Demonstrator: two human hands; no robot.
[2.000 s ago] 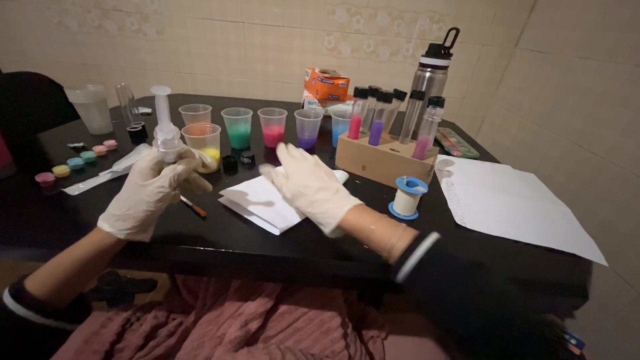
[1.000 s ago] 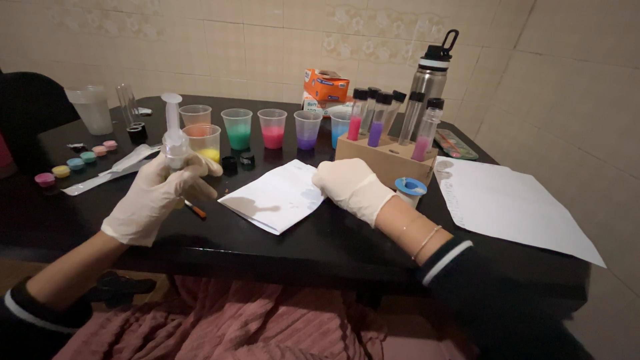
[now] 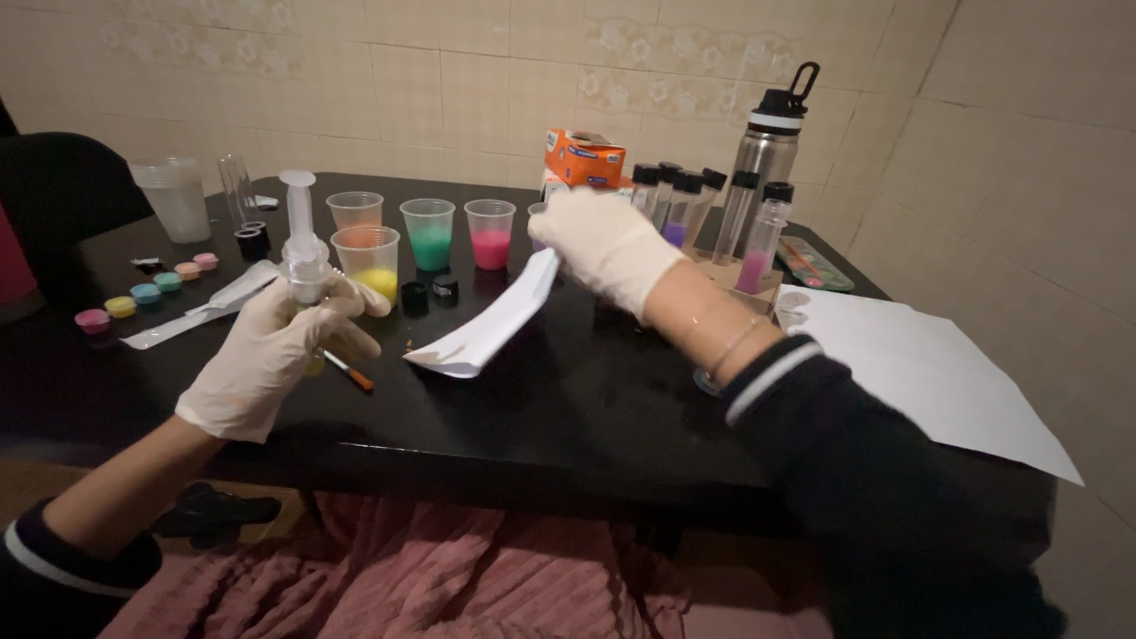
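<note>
In a pale glove, my left hand point(image 3: 266, 355) grips a clear plastic syringe point(image 3: 303, 235) upright beside the cup of yellow liquid point(image 3: 377, 282). My gloved right hand point(image 3: 608, 248) pinches one end of a folded white paper point(image 3: 493, 324) and lifts it off the black table, with the near left corner low by the tabletop. Cups of orange point(image 3: 357, 235), green point(image 3: 432, 248) and pink liquid point(image 3: 491, 248) stand behind. A paintbrush with an orange tip point(image 3: 359, 379) lies right of my left hand. Two black caps point(image 3: 414, 297) sit near the yellow cup.
Capped tubes, one holding purple liquid point(image 3: 674, 232), stand in a cardboard rack point(image 3: 723, 271) at right, behind my right forearm. Farther back are a steel bottle point(image 3: 768, 151) and an orange box point(image 3: 584, 160). White sheets point(image 3: 923, 364) overhang the right edge. Small paint pots point(image 3: 145, 294) line the left.
My right hand first lay open on the folded paper, then closed at its right edge, and has now raised that end up and back. My left hand has stayed around the syringe.
</note>
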